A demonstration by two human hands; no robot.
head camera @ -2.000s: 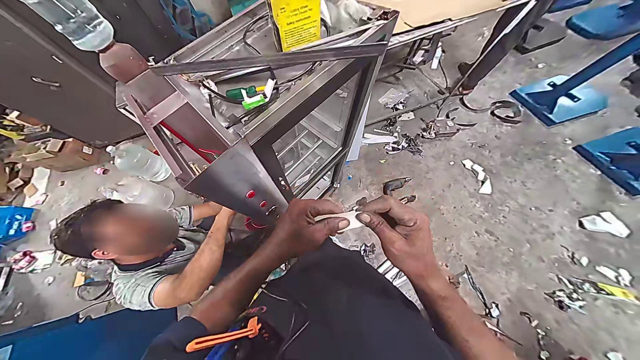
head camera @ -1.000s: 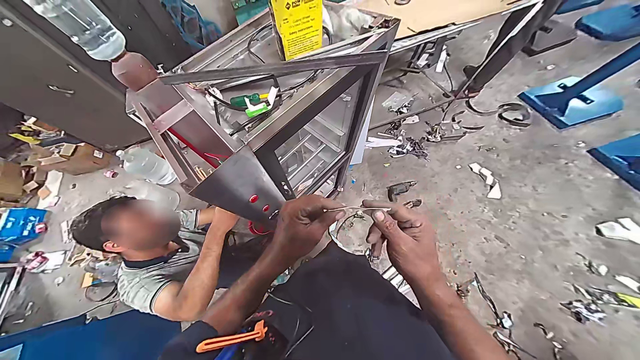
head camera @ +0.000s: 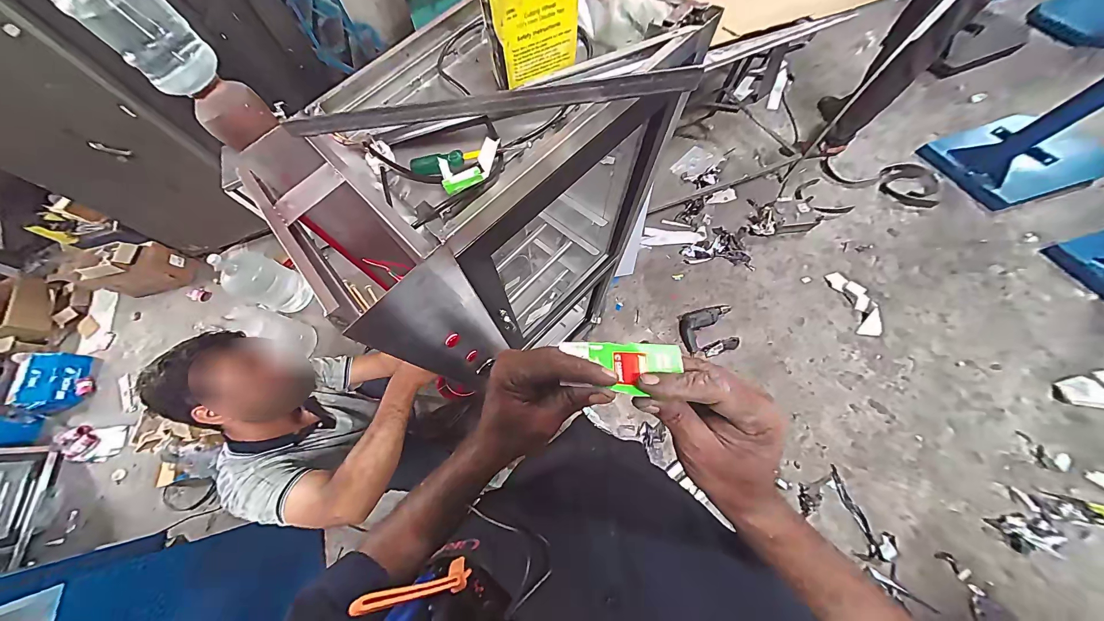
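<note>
Between my two hands a small green and white box (head camera: 664,358) with a red patch is held flat. The thumb and fingers of my left hand (head camera: 543,392) pinch its left end. My right hand (head camera: 720,414) grips the right end, thumb on the printed face. Just beyond my hands stands a metal cabinet with a glass door (head camera: 561,233). On its open top lie a green-handled screwdriver (head camera: 437,163), black cables and another green and white box (head camera: 463,179). A yellow box (head camera: 535,43) bearing writing stands at the cabinet's far side.
A person (head camera: 293,440) sits at the left, hands at the cabinet's front panel (head camera: 431,319). A cordless drill (head camera: 703,329) lies on the floor beyond my right hand. Water bottles (head camera: 263,280) and cardboard boxes (head camera: 138,267) are at the left, blue metal stands (head camera: 1013,164) at the right.
The piece between my hands showed whitish, then thin and edge-on; now its green and red printed face shows. Both hands remain together at the piece.
</note>
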